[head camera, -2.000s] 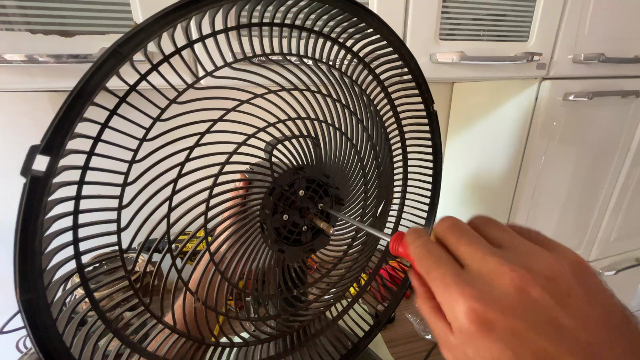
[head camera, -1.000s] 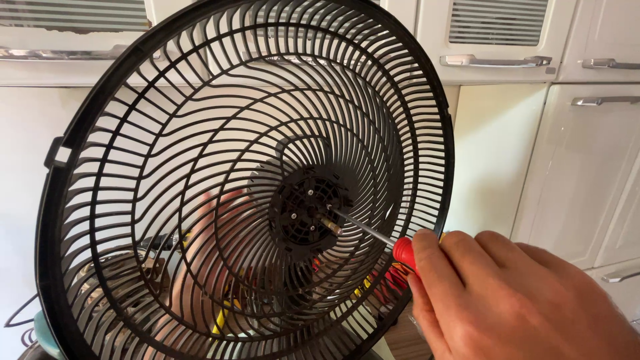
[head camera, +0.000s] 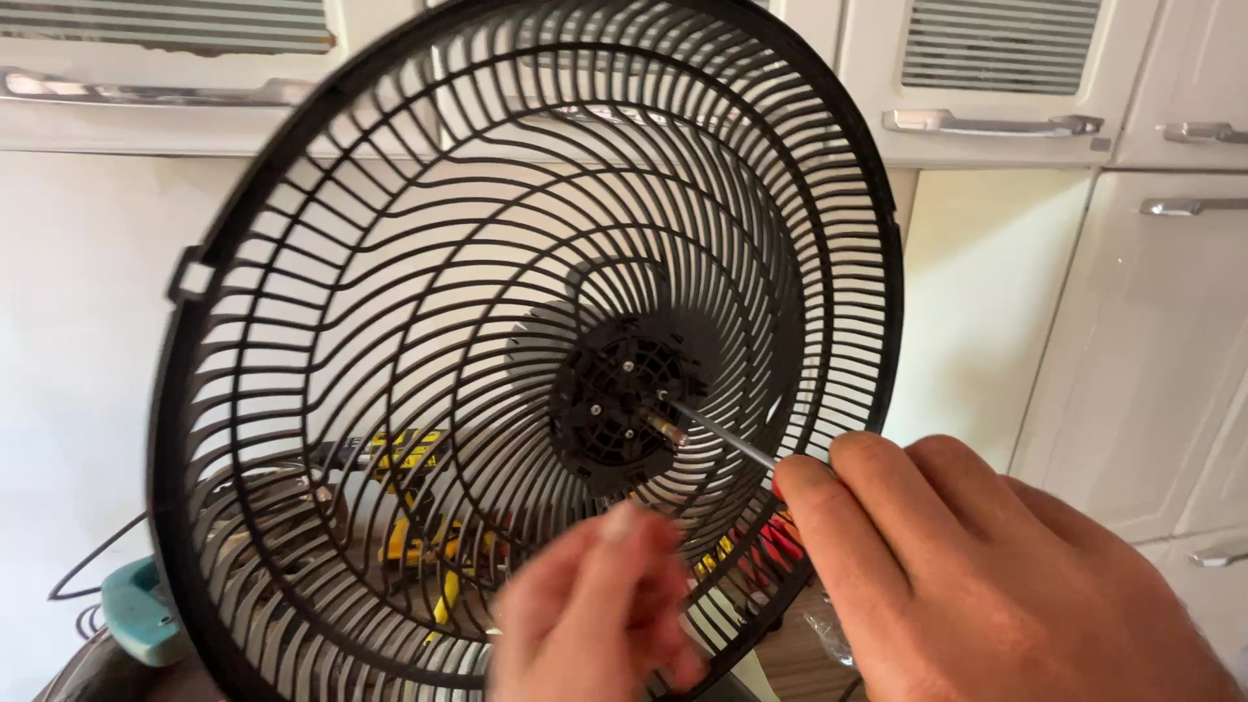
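Note:
My right hand grips a screwdriver by its red handle, mostly covered by the fingers. The shaft's tip meets a screw at the hub of a black plastic fan grille. More screws show around the hub, and a metal motor shaft sticks out from its middle. In front of the grille's lower part is my left hand, blurred, with fingers curled; whether it holds something small cannot be told.
Behind the grille lie a yellow and black power tool, other yellow tools and red-handled tools. A teal handle-like part is at lower left. White cabinets with metal handles stand behind.
My left hand, seen behind the grille before, is now in front of its lower part. My right hand keeps the screwdriver at the hub.

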